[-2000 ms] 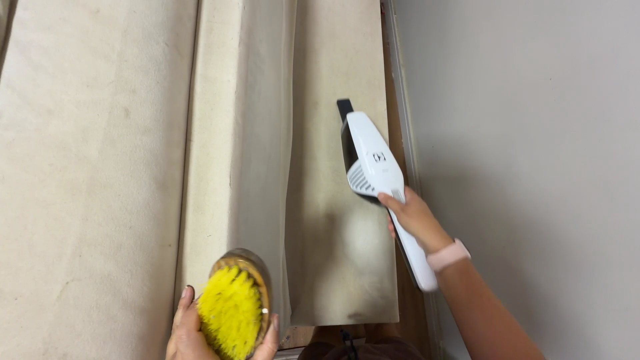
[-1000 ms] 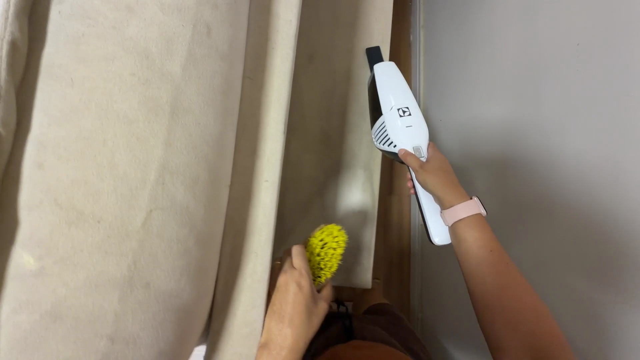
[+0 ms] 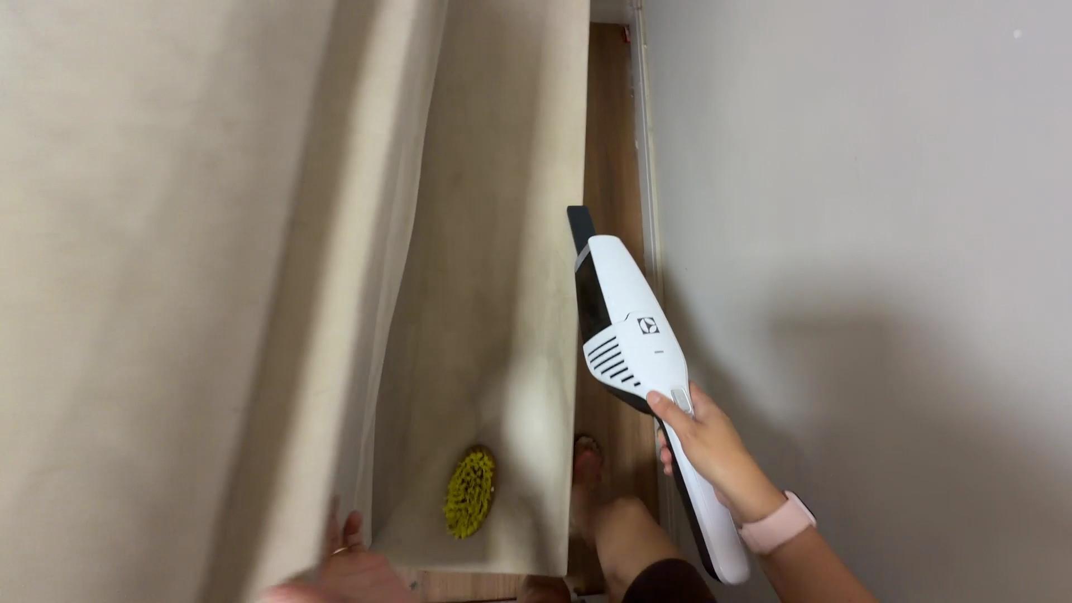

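Note:
My right hand (image 3: 703, 440) is closed around the handle of a white Electrolux handheld vacuum (image 3: 641, 322), whose dark crevice nozzle (image 3: 579, 228) points up over the right edge of a beige fabric panel (image 3: 477, 251). A brush with yellow bristles (image 3: 470, 492) lies bristles up near the panel's lower end, touched by no hand. At the lower left, my left hand (image 3: 356, 569) is blurred and lies at the lower edge of a beige upholstered section (image 3: 335, 352); its fingers are partly hidden, and its hold on the fabric is unclear.
A grey wall (image 3: 879, 209) with a white baseboard (image 3: 649, 167) rises on the right. Between it and the fabric panel runs a narrow strip of wood floor (image 3: 614, 151). My bare leg (image 3: 632, 536) and foot stand in that gap. Another large beige upholstered surface (image 3: 126, 251) fills the left.
The yellow brush was in my left hand in both earlier frames; now it lies on the beige panel, and the left hand is to its left. The vacuum remains in my right hand.

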